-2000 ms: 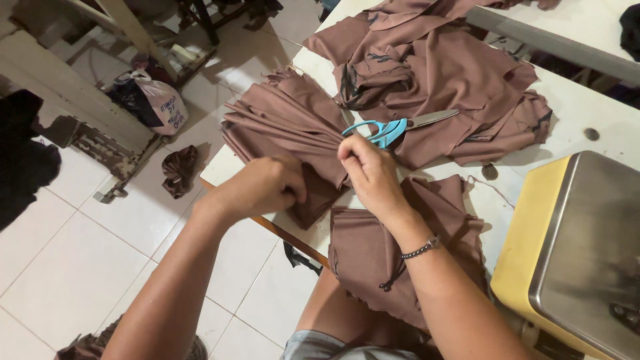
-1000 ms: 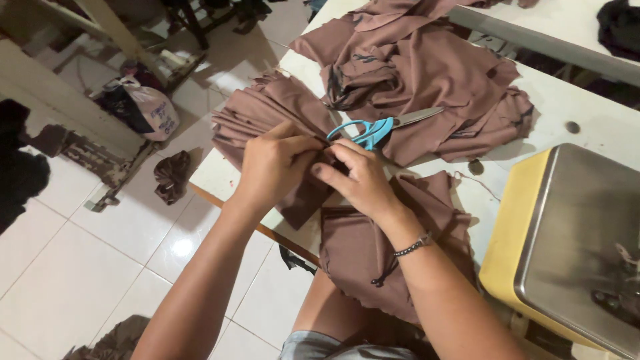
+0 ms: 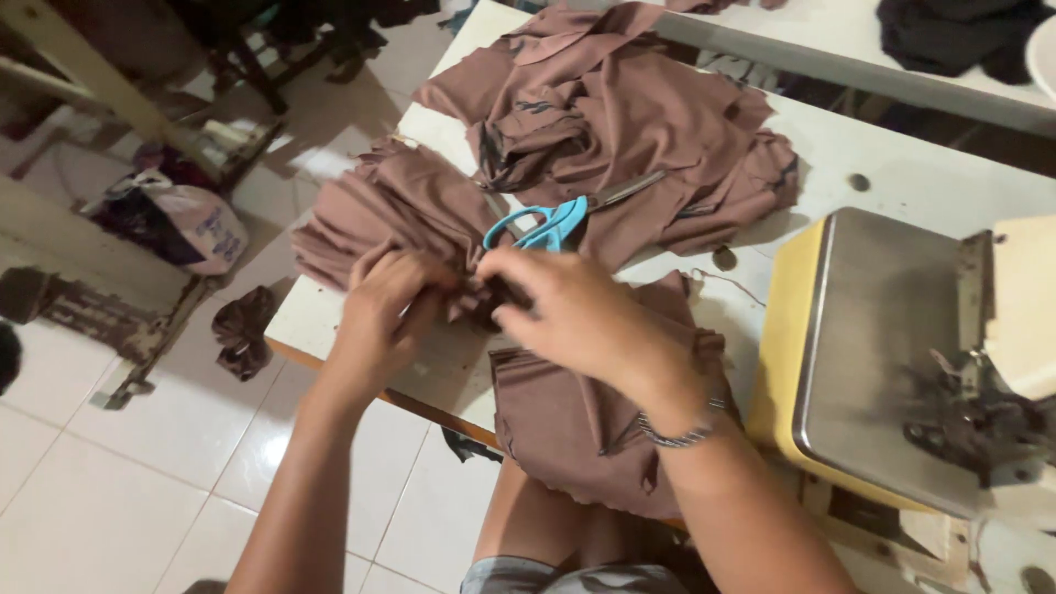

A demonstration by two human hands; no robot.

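A gathered bundle of brown fabric [image 3: 396, 198] lies across the left end of the white table, its narrow end between my hands. My left hand [image 3: 396, 301] grips that end of the bundle. Close beside it, my right hand [image 3: 553, 305] is blurred, with thumb and fingers curled around the dark gathered end; its exact hold is unclear. Scissors with light blue handles [image 3: 549, 223] lie just beyond my right hand, blades on a larger heap of brown fabric [image 3: 635, 132]. Folded brown fabric pieces [image 3: 569, 429] rest at the near table edge, partly under my right forearm.
At right stands a yellow and metal sewing machine [image 3: 891, 330]. The white table [image 3: 899, 181] has a wooden edge close to my lap. On the tiled floor at left are a fabric scrap [image 3: 245, 330] and a plastic bag [image 3: 194, 223]. Black fabric [image 3: 961, 37] lies on the far surface.
My left hand has moved from in front of the bundle to its gathered end, beside my right hand. The bundle's near part, which hung toward the table edge, is now drawn up at the hands.
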